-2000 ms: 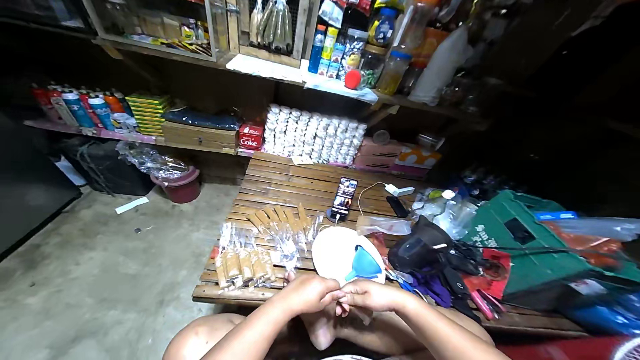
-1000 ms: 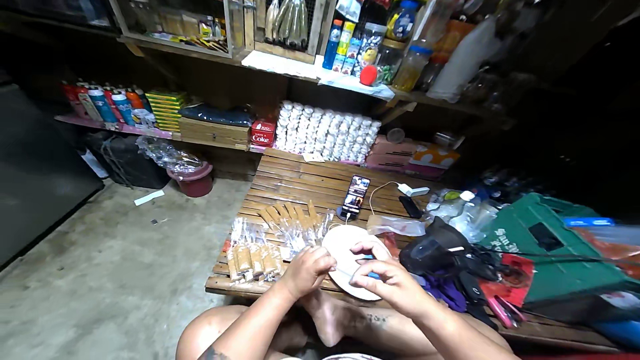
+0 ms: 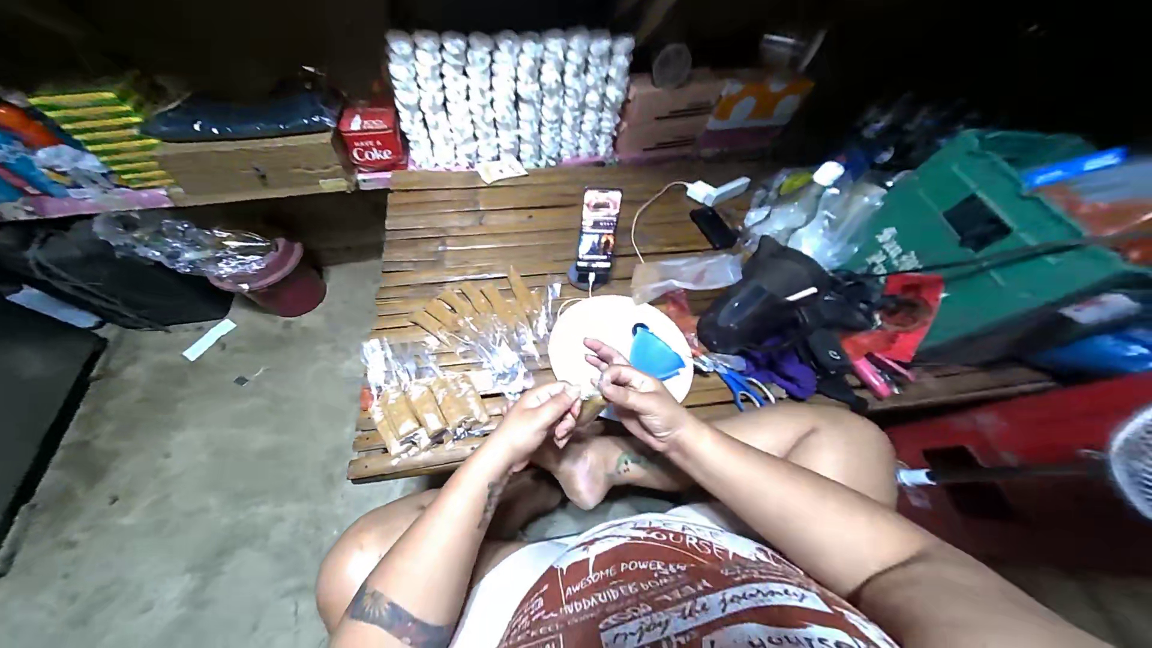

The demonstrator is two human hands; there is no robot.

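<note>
My left hand (image 3: 538, 418) and my right hand (image 3: 641, 405) meet just over the near edge of a round white plate or lid (image 3: 576, 328). Between their fingertips is a small packet with brown contents (image 3: 589, 409), partly hidden by the fingers. A blue funnel-like plastic piece (image 3: 657, 353) lies on the round white surface. To the left, on the slatted bamboo table, are several clear plastic packets filled with brown stuff (image 3: 441, 405). Behind them several narrow brown packets (image 3: 477, 310) are fanned out. Blue-handled scissors (image 3: 742, 389) lie to the right.
A lit phone (image 3: 598, 234) stands upright beyond the plate. On the right are a black bag or cap (image 3: 765, 292), a white charger (image 3: 718, 191) and a green crate (image 3: 981, 243). A maroon bucket (image 3: 288, 283) stands on the floor at left. A fan (image 3: 1132, 459) is at the right edge.
Both hands were over the round white surface a second ago; now they are at its near edge with a small packet between the fingertips. The view has tilted down.
</note>
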